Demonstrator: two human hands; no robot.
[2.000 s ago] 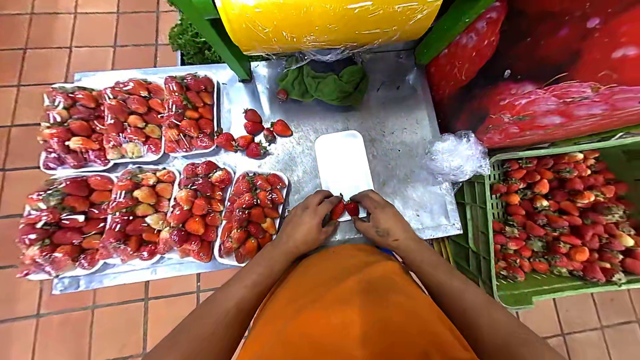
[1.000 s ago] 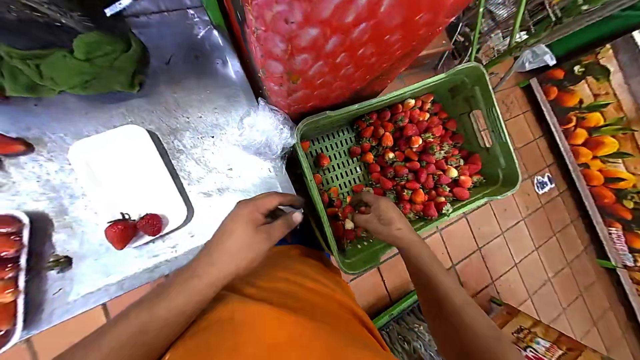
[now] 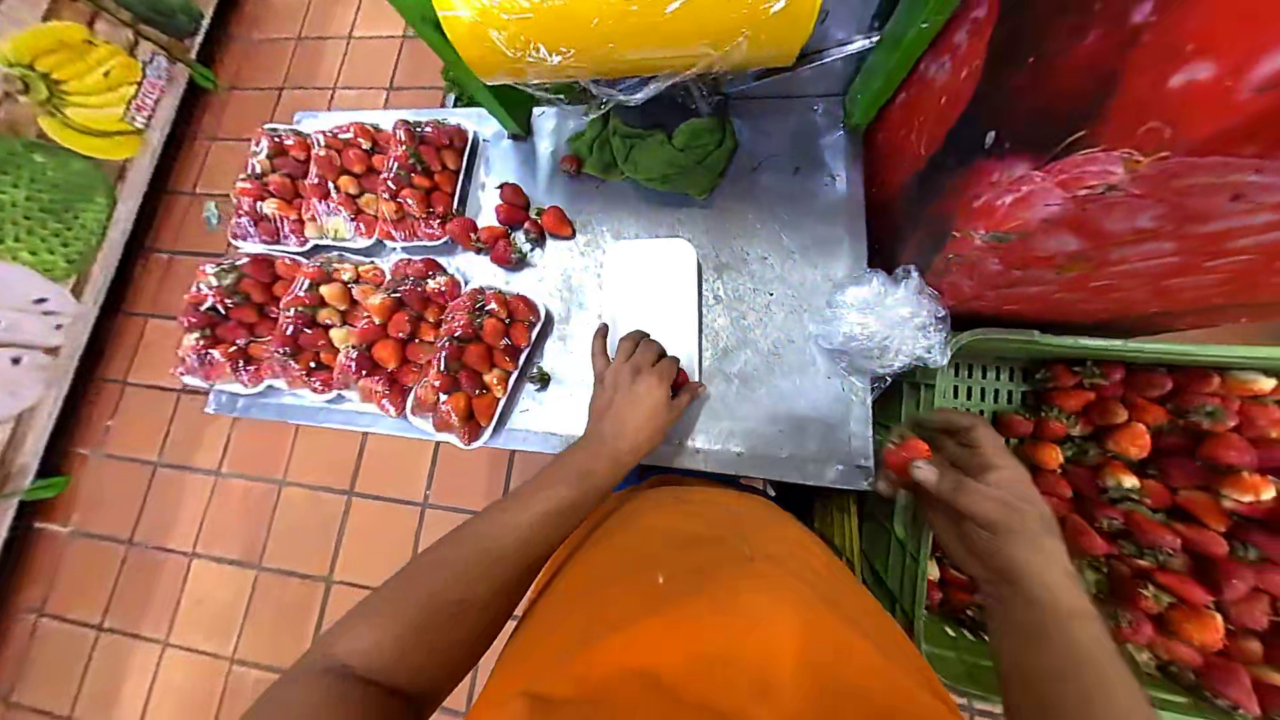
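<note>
A white foam tray (image 3: 652, 285) lies on the metal table (image 3: 775, 400) in front of me. My left hand (image 3: 640, 392) rests over the tray's near end, and a strawberry (image 3: 681, 380) shows beside its fingers; whether they grip it is hidden. At the near edge of the green plastic crate (image 3: 1035, 345), my right hand (image 3: 975, 490) holds a strawberry (image 3: 906, 456) between thumb and fingers. Many loose strawberries (image 3: 1150, 480) fill the crate. Several film-wrapped strawberry trays (image 3: 478, 360) stand in two rows on the table's left, with a few loose strawberries (image 3: 508, 225) beside them.
A green cloth (image 3: 655, 155) lies at the table's back, below a yellow roll with clear film (image 3: 630, 35). Crumpled clear film (image 3: 885, 322) sits at the right edge. A strawberry cap (image 3: 540, 378) lies near the wrapped trays. Bananas (image 3: 85, 85) are at far left.
My right hand has come out of the crate with a strawberry. My left hand has moved onto the white tray, where two strawberries lay uncovered a second ago. The view has swung back left.
</note>
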